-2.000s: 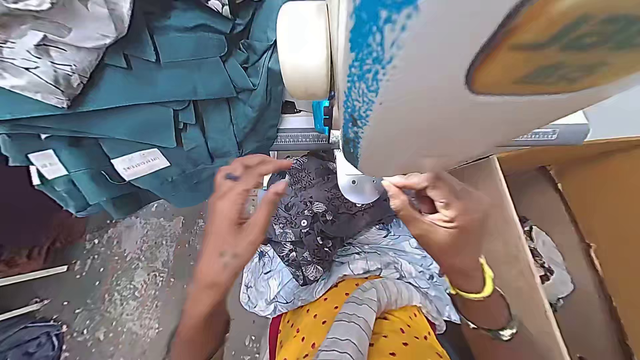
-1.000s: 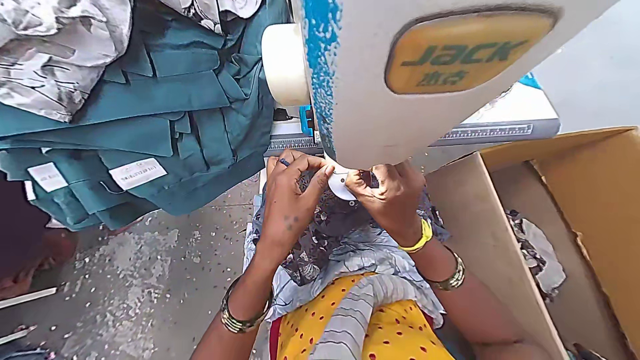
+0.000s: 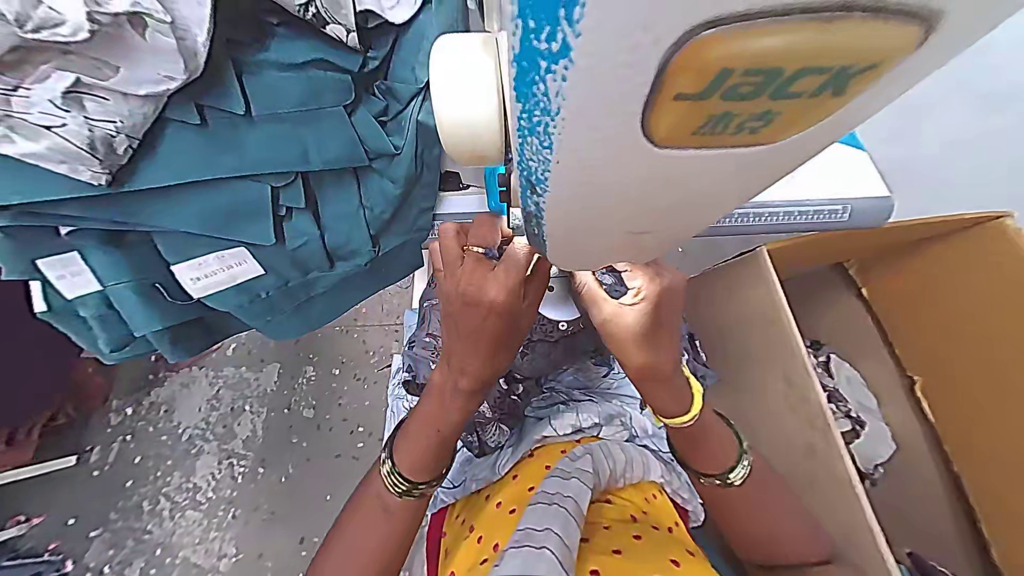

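Note:
A white Jack sewing machine (image 3: 624, 184) with worn blue paint fills the upper middle. Beneath its head, my left hand (image 3: 488, 308) pinches dark cloth near the needle area, its fingertips partly hidden. Close on the right, my right hand (image 3: 636, 316) grips a bunched bit of the same dark patterned fabric (image 3: 560, 348) between thumb and fingers. Between both hands lies a white rounded plate (image 3: 560, 300) of the machine. The dark fabric hangs down over a light blue cloth (image 3: 560, 420) on my lap. The needle itself is hidden.
Teal garments (image 3: 304, 160) with white labels are piled at the left, a white printed cloth (image 3: 80, 80) on top. A cardboard box (image 3: 944, 320) holding fabric scraps stands at the right. The machine's handwheel-like cream cylinder (image 3: 468, 100) sticks out above my left hand. Scraps litter the floor (image 3: 216, 424).
Both hands, apart and raised two seconds ago, have come together at the dark fabric under the machine head. The view has shifted somewhat.

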